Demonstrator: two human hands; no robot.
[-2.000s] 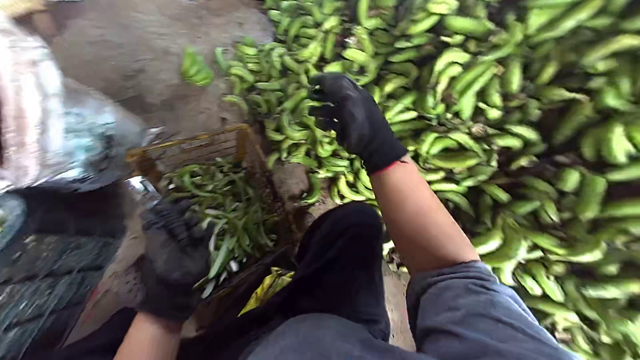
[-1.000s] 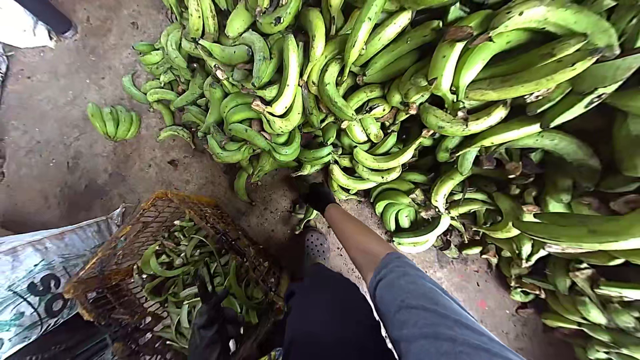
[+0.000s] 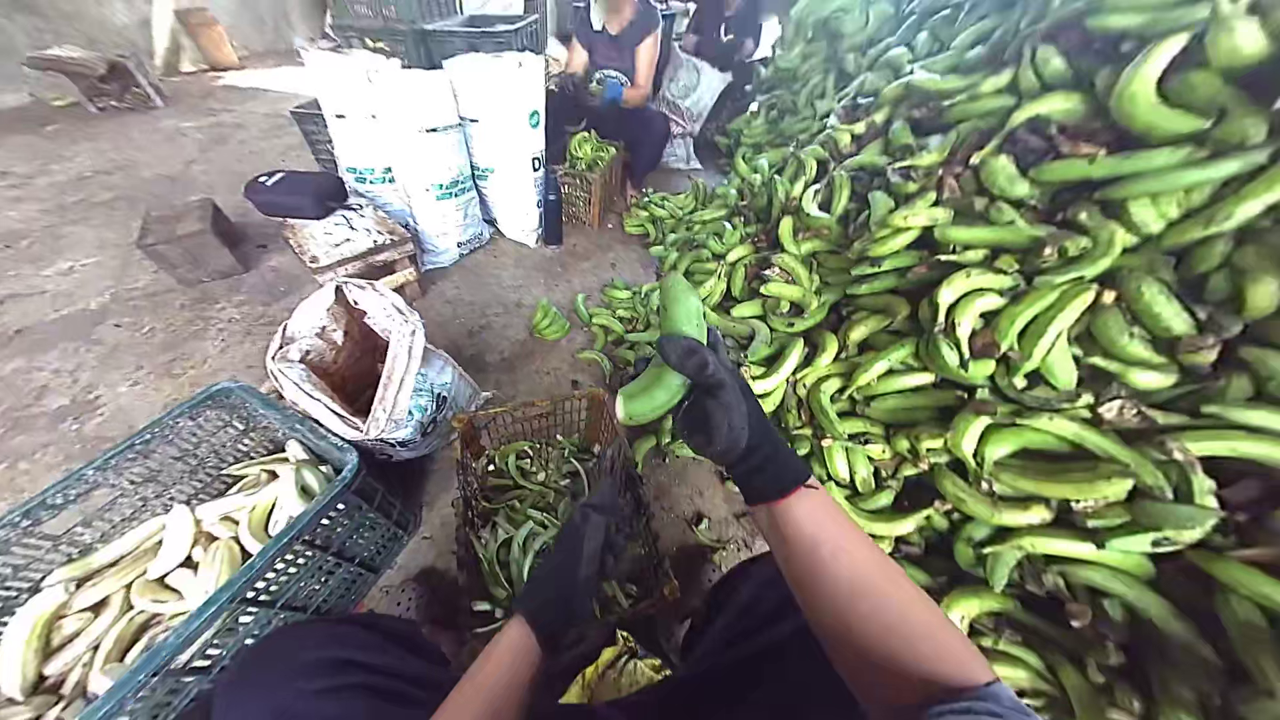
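A green plantain [image 3: 682, 310] stands tilted in my right hand [image 3: 725, 410], which wears a black glove and closes around its middle. My left hand [image 3: 575, 570], also in a black glove, is over the right part of a brown mesh crate [image 3: 535, 412] holding green peels [image 3: 515, 510]; its fingers are blurred, and whether it holds anything cannot be seen. On the right rises a large heap of unpeeled green plantains [image 3: 1060, 460]. Pale peeled plantains [image 3: 170, 560] lie in a dark green plastic crate [image 3: 345, 455] at the lower left.
An open white sack [image 3: 440, 385] stands between the crates. Behind it are a low wooden stool [image 3: 350, 240] with a black case [image 3: 295, 193], a wooden block [image 3: 190, 240] and upright white sacks [image 3: 505, 150]. A co-worker [image 3: 625, 90] sits at another crate [image 3: 592, 190] farther back.
One second ago my right hand was low at the heap's edge; now it is raised around a green plantain. The view has tilted up a lot.
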